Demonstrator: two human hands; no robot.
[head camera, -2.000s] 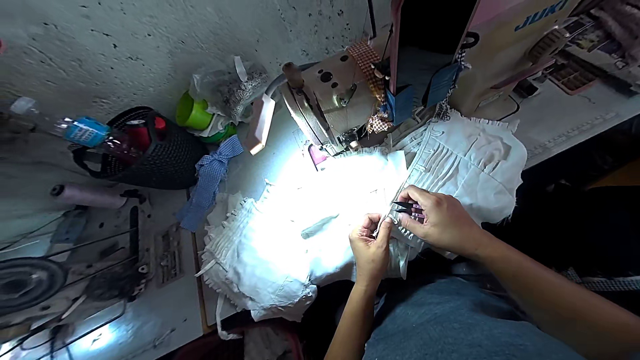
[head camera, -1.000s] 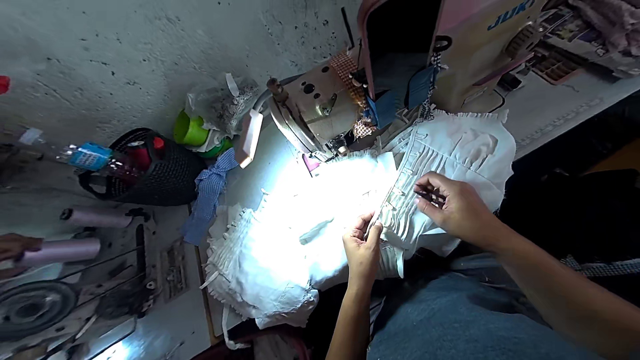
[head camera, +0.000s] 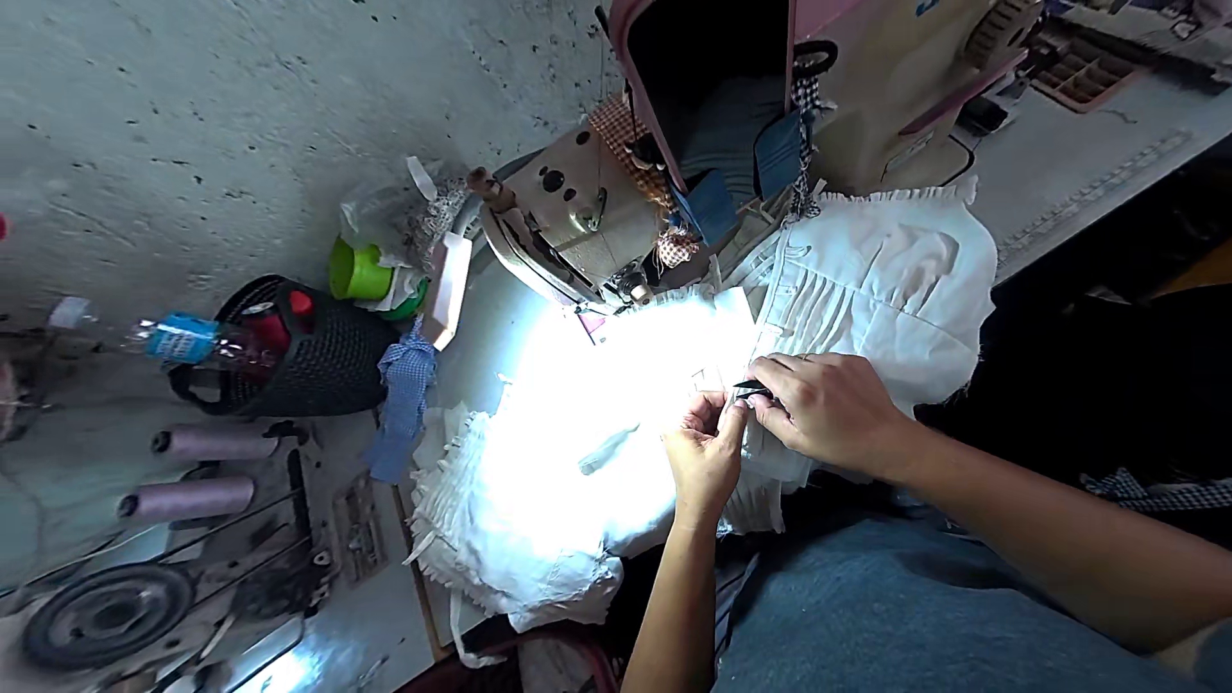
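A gathered white fabric garment lies across the sewing table under the head of a sewing machine, its middle washed out by bright light. My left hand pinches the garment's edge between thumb and fingers. Close beside it, my right hand holds small dark thread snips, their blades pointing left at the edge by my left fingertips. The palm side of the right hand is hidden.
Left of the machine stand a dark woven basket with a plastic bottle, and a lime green cup. Thread cones and a black handwheel are at lower left. A compartment tray sits at upper right.
My right hand with the snips was apart from my left hand one second ago and is now close against it. A hand at the far-left thread cones is no longer seen.
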